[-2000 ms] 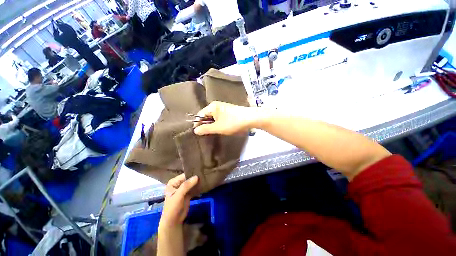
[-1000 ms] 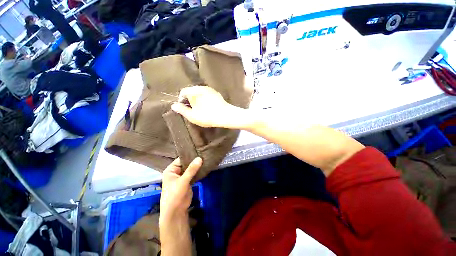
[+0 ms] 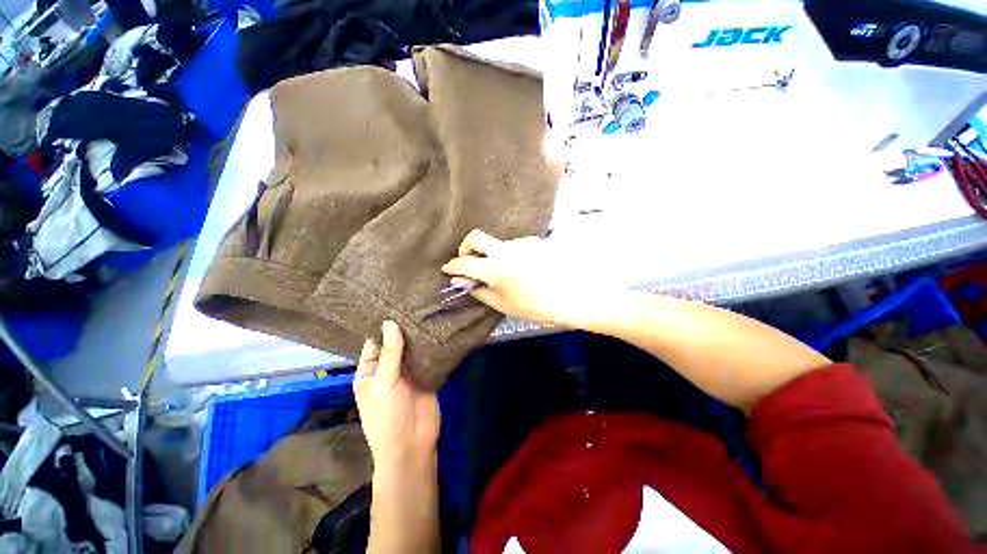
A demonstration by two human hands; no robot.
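Observation:
A brown woven garment piece lies on the white machine table, its banded edge toward me and to the left. My left hand holds the near edge of the garment, with the thumb on top of the cloth. My right hand is over the garment's right part and holds a small thin metal tool, seemingly thread snips, its tips near the cloth. The presser foot and needle area is not clear in the glare.
The white JACK machine head stands at the right. Small tools and red-brown handles lie at far right. A blue bin with brown garments is below the table. Dark cloth is piled behind.
The narrow folded strip my left hand held up now lies down along the garment's edge. The garment is spread flatter. My right hand with the tool has moved toward the near edge.

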